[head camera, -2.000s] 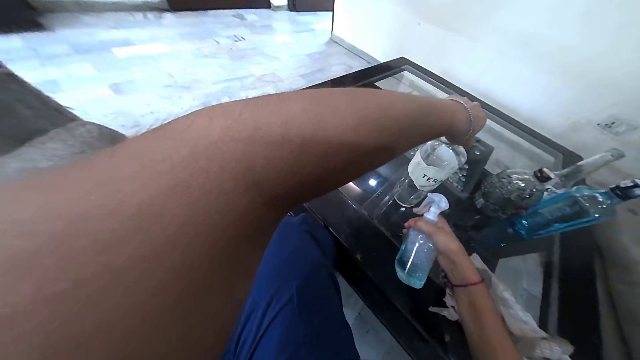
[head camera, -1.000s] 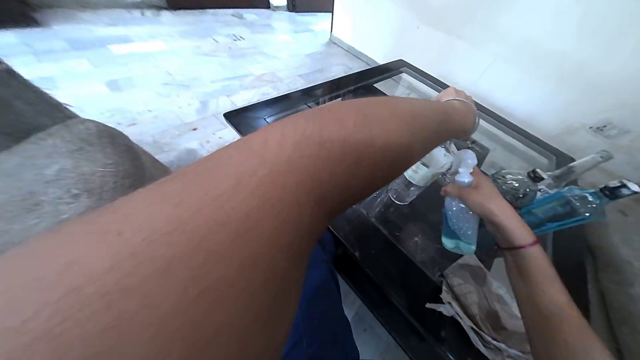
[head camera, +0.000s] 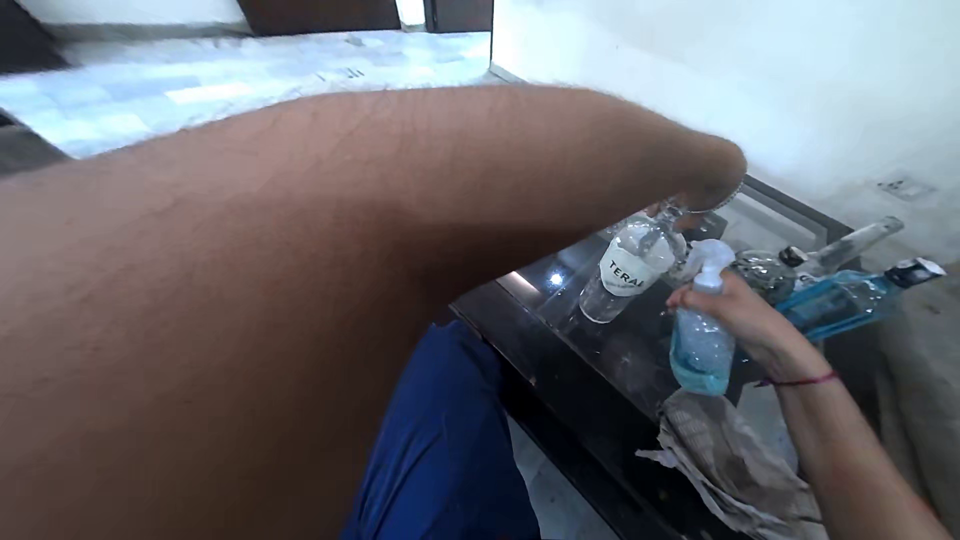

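Note:
My left arm crosses the view, a chain bracelet at its wrist. My left hand, mostly hidden behind the wrist, has its fingers around the neck of a clear glass bottle with a white label. The bottle leans, its base low over or on a dark-framed glass table; contact is unclear. Just right of it, my right hand, with a red thread at the wrist, grips a clear spray bottle below its white trigger head. Blue liquid is in the spray bottle's lower part.
Behind my right hand lie a blue glass bottle, a textured clear bottle and a long-necked clear bottle. Crumpled paper lies near the table edge by my right forearm. A white wall stands behind the table.
Since two seconds ago, my right hand has moved the spray bottle up and to the right. The labelled bottle shows more fully than one second ago, when my left arm and the spray bottle covered more of it.

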